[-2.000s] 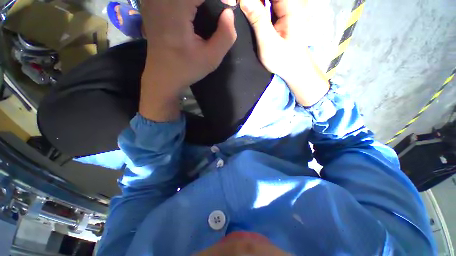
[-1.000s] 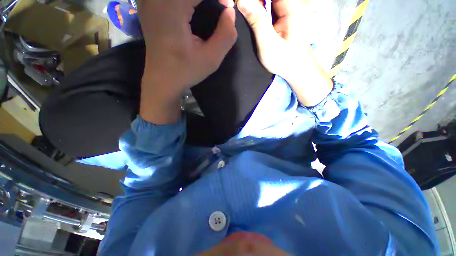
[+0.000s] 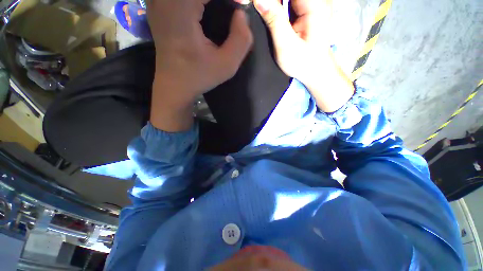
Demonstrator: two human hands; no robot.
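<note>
Black trousers [image 3: 241,100] cover my bent legs. My left hand [image 3: 198,50] is bare and lies over the knee at the top edge, its thumb and fingers curled towards each other. My right hand [image 3: 294,39] is bare, brightly lit, and rests beside it on the same knee. The fingertips of both hands nearly meet at the top edge and are partly cut off. Whether they pinch cloth or something tiny cannot be made out. The blue smock [image 3: 286,196] with white buttons covers my body and arms.
An open cardboard box [image 3: 87,61] with plastic-wrapped items is at the upper left. A blue slipper [image 3: 132,20] shows near the top. Metal machine parts [image 3: 74,230] are at the lower left. Yellow-black tape [image 3: 373,32] crosses the grey floor. A black object [image 3: 455,166] lies at the right.
My left thumb has shifted slightly beside the knee and is a little blurred. Both hands otherwise keep their place.
</note>
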